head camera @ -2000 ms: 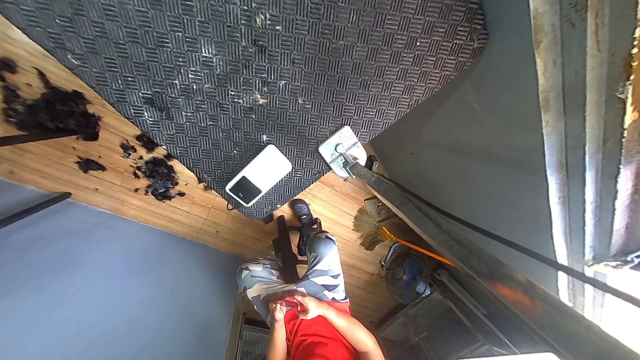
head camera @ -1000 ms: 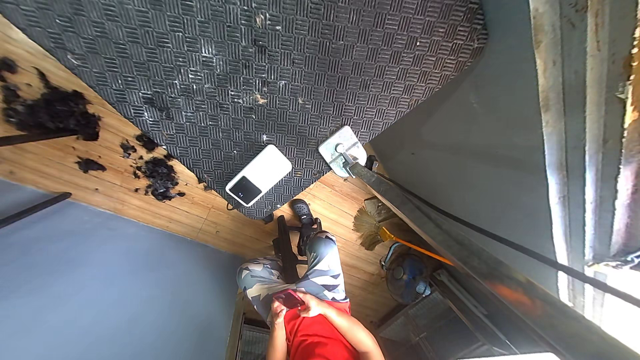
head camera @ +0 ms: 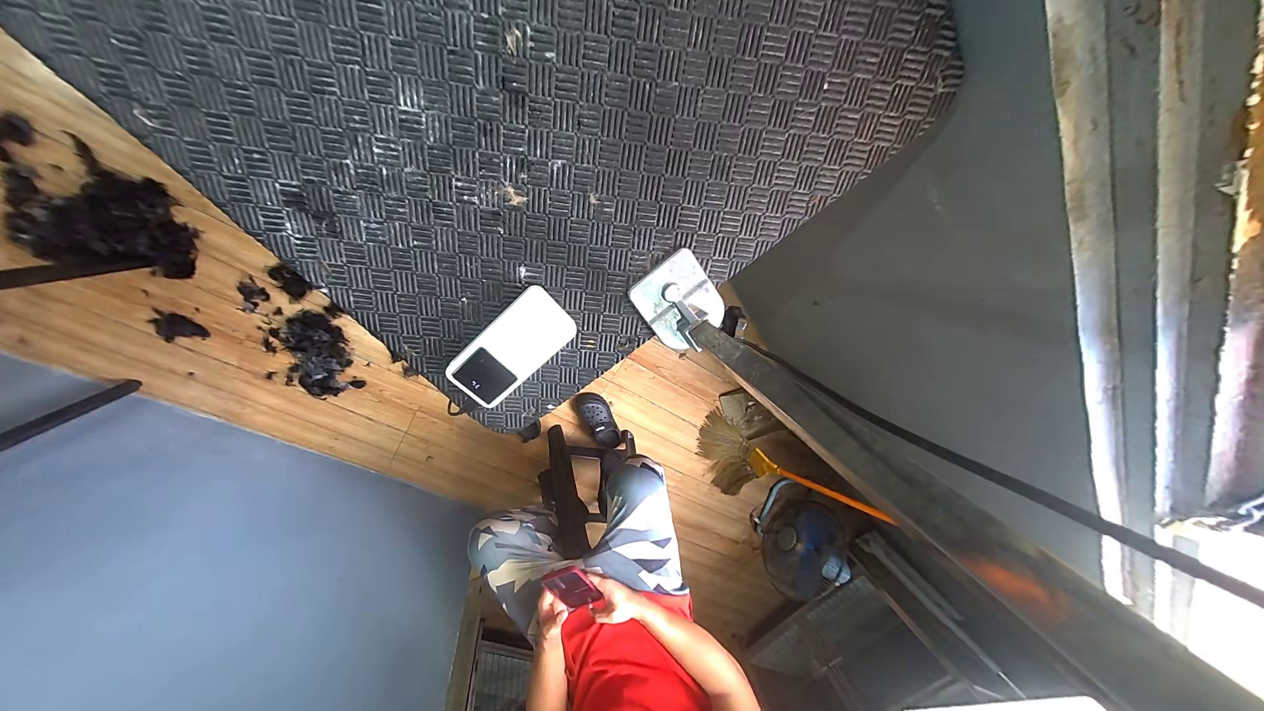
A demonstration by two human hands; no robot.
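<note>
Both hands are low in the head view, over my lap, in front of a red shirt and camouflage-patterned trousers. Between them is a small red-and-dark handheld device, seemingly a mobile phone, tilted with its dark face partly showing. My left hand grips its lower left edge, and my right hand closes on its right side. Beyond my knees, a white device with a dark display panel lies on a black textured rubber mat. Right of it, a metal plate with a clamp sits at the mat's edge.
Dark hair-like clumps lie on the wooden floor at left. A metal beam and black cable run to the lower right, above a broom and an electric fan. A black clog is near the chair base.
The phone in my hands has tilted, and more of its dark face shows than two seconds ago. The other things have stayed where they were.
</note>
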